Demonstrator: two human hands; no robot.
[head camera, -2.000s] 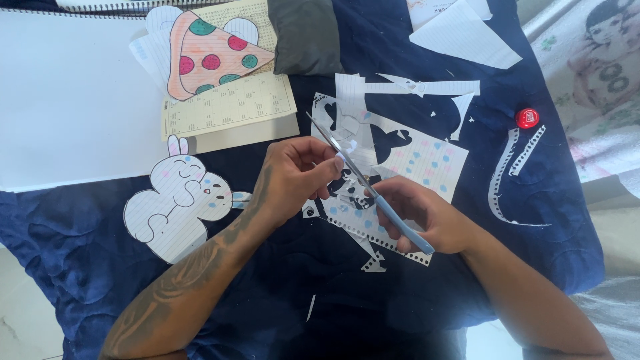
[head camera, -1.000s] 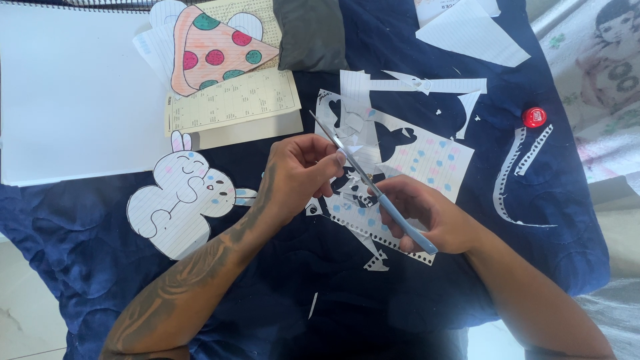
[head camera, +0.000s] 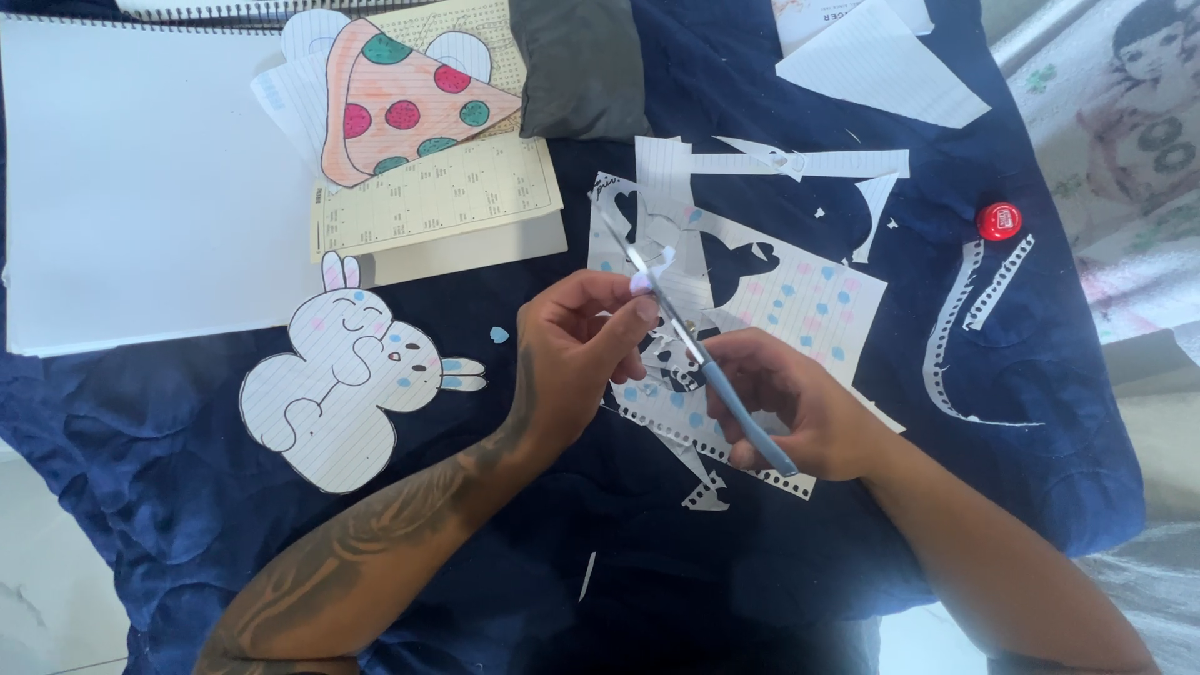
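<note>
Between the thumb and index finger of my left hand (head camera: 591, 352) is a small piece of paper (head camera: 653, 274). My right hand (head camera: 797, 408) holds scissors with blue-grey handles (head camera: 745, 417); their blades reach up and left, across the small piece. Under both hands lies a lined sheet with blue and pink spots (head camera: 806, 291) and cut-out holes, among white scraps. Left of my left hand lies a paper cut-out of two hugging rabbits (head camera: 323, 389). A tiny blue paper piece (head camera: 500, 335) lies between them.
A coloured paper pizza slice (head camera: 403, 112) rests on a yellowish printed sheet (head camera: 450, 202), beside a spiral pad (head camera: 150, 187). A grey cloth item (head camera: 583, 70) adjoins them. On the right are a red round cap (head camera: 999, 221) and perforated paper strips (head camera: 947, 347). Everything lies on a dark blue quilted cloth (head camera: 487, 600).
The tiny blue piece beside the rabbits shows in the open now; before, my left hand was nearer the rabbits' ears. Both hands keep hold of the paper and scissors.
</note>
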